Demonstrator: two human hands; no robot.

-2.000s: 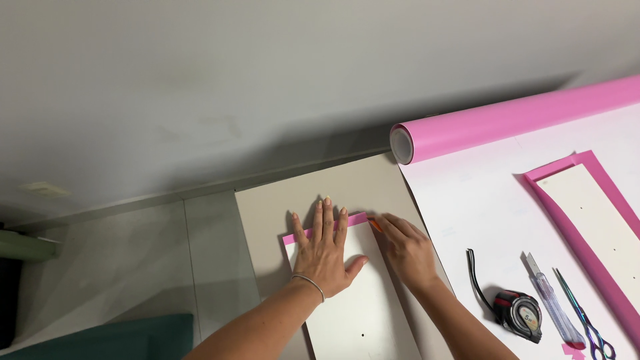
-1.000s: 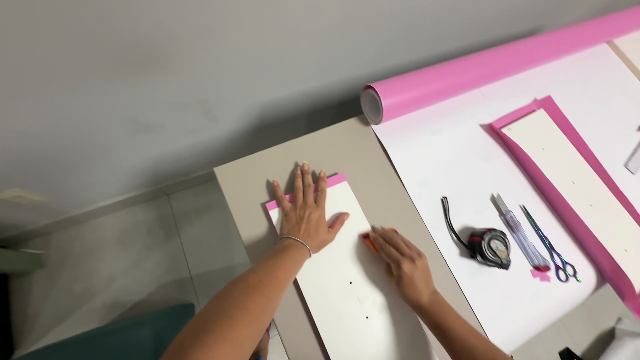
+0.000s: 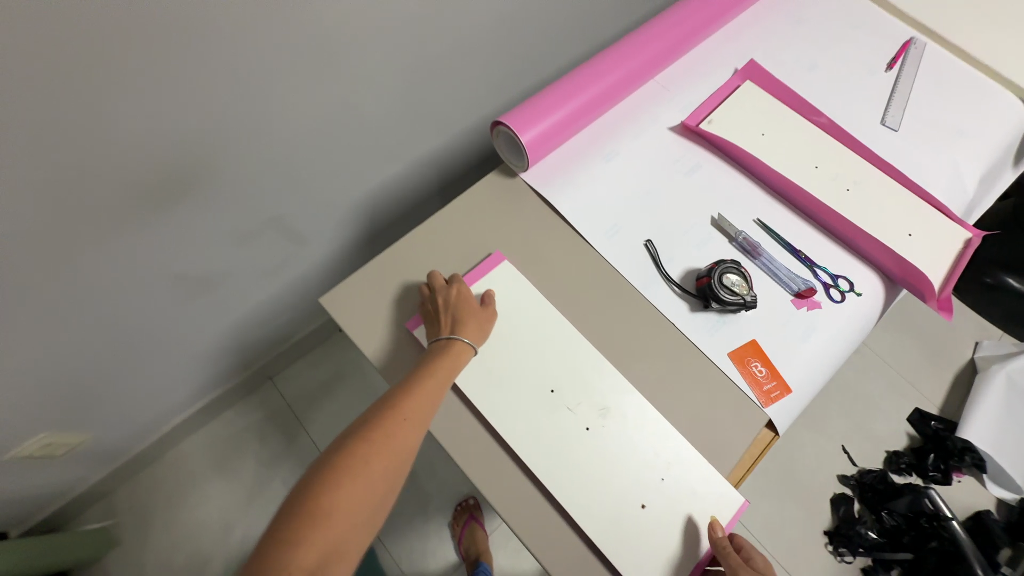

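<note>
A long white board point(image 3: 560, 400) with small dark holes lies on the beige tabletop, its short ends edged in pink vinyl. My left hand point(image 3: 458, 310), a bracelet at the wrist, grips the board's far left end with fingers bent over the pink edge. My right hand point(image 3: 738, 554) holds the near right end at its pink edge, thumb on top; part of it is cut off by the frame. An orange card point(image 3: 759, 373) lies on the white backing sheet point(image 3: 632, 192), beyond the board and touched by neither hand.
On the sheet lie a tape measure point(image 3: 725, 286), a snap-off knife point(image 3: 766, 258), scissors point(image 3: 808, 260), a clear ruler point(image 3: 904, 84) and a second board point(image 3: 840, 176) framed in pink vinyl. A pink vinyl roll point(image 3: 616, 76) lies by the wall. Black plastic scraps point(image 3: 888, 512) are on the floor.
My right hand has left the board's long side and the orange card, and now holds the near end. My left hand has gone from lying flat to gripping the far end. The view has shifted.
</note>
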